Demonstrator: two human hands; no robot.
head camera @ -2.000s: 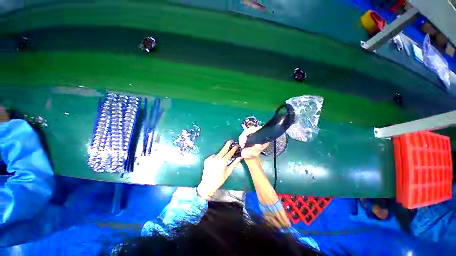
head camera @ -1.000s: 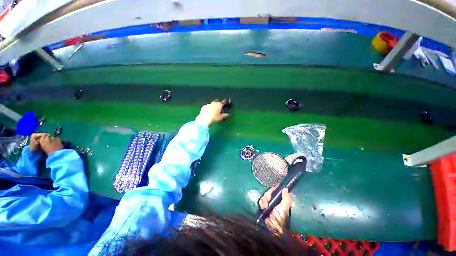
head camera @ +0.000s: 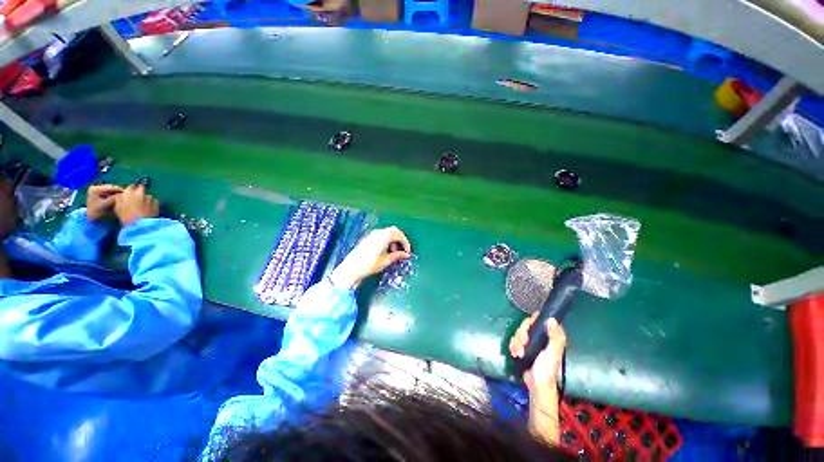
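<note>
My left hand (head camera: pixel 375 256) is over the small heap of loose shiny metal parts (head camera: pixel 396 273), fingertips bent down at the heap; whether it grips a part cannot be told. My right hand (head camera: pixel 542 347) is closed around the black electric screwdriver (head camera: pixel 557 305), which lies slantwise past the round dish of screws (head camera: pixel 530 284). One round unit (head camera: pixel 497 256) lies on the green bench just left of the dish. The bundle of part strips (head camera: pixel 300 253) lies left of my left hand, with thin dark-blue strips (head camera: pixel 355 232) beside it.
The green conveyor belt (head camera: pixel 262 149) carries spaced round units (head camera: pixel 449 161). A clear plastic bag (head camera: pixel 607 253) lies beyond the screwdriver. A red tray (head camera: pixel 623 433) with dark units is below the bench edge. Red trays (head camera: pixel 809 361) stand at far right. Another person's arms (head camera: pixel 163 262) are at left.
My left hand has moved back from the belt to the loose parts heap. Another round unit now shows on the belt where it reached. My right hand still holds the screwdriver.
</note>
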